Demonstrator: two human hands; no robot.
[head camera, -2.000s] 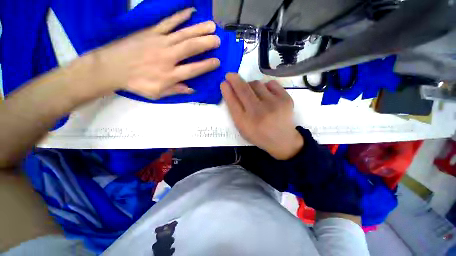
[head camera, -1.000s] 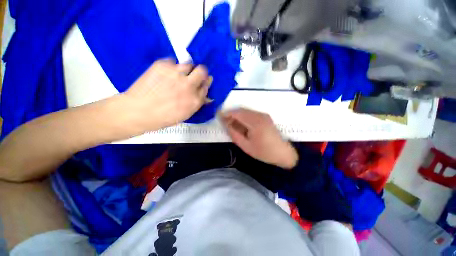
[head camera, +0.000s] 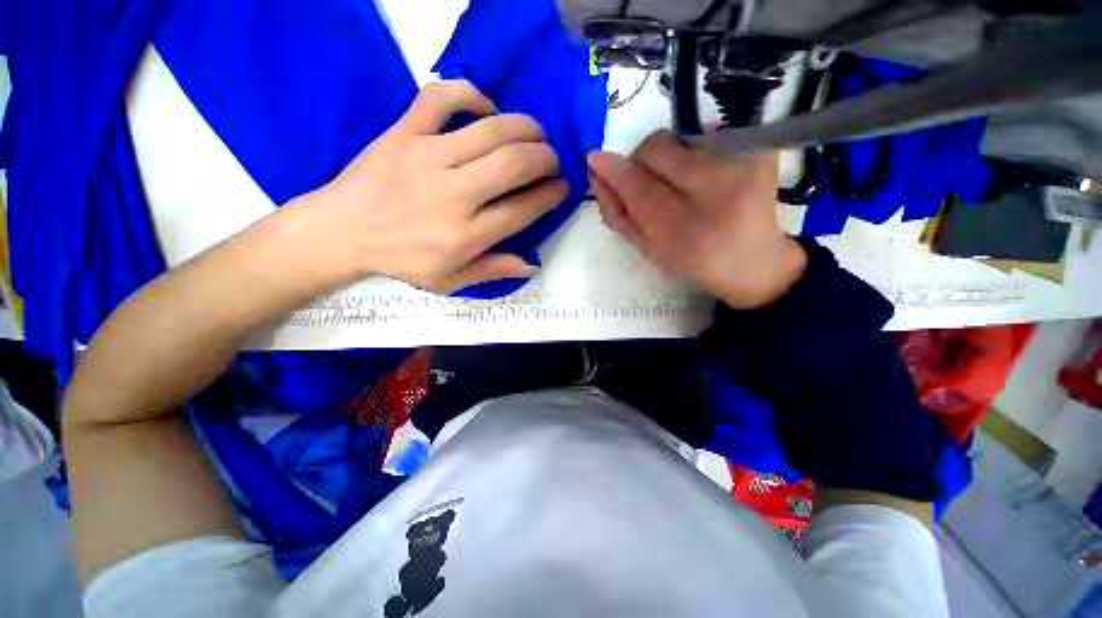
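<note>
A bright blue cut piece (head camera: 520, 54) lies on the white table left of the presser foot area (head camera: 628, 48). My left hand (head camera: 453, 199) is on it with curled fingers, gripping its lower part near the front of the table. My right hand (head camera: 701, 223) is at the piece's right edge, below the machine head (head camera: 894, 24). Its fingertips are close together by the fabric; whether they pinch it cannot be told. The needle point is not clearly visible.
More blue pieces (head camera: 266, 85) lie at the left. Black scissors handles (head camera: 860, 163) and jagged blue scraps (head camera: 943, 157) are at the right, partly behind the machine. A dark flat rectangle (head camera: 1003, 229) lies farther right. A printed scale (head camera: 399, 312) runs along the table's front edge.
The blue piece, bunched a second ago, is spread wider beside the machine. My left hand has shifted slightly right. My right hand has moved up and right toward the machine head.
</note>
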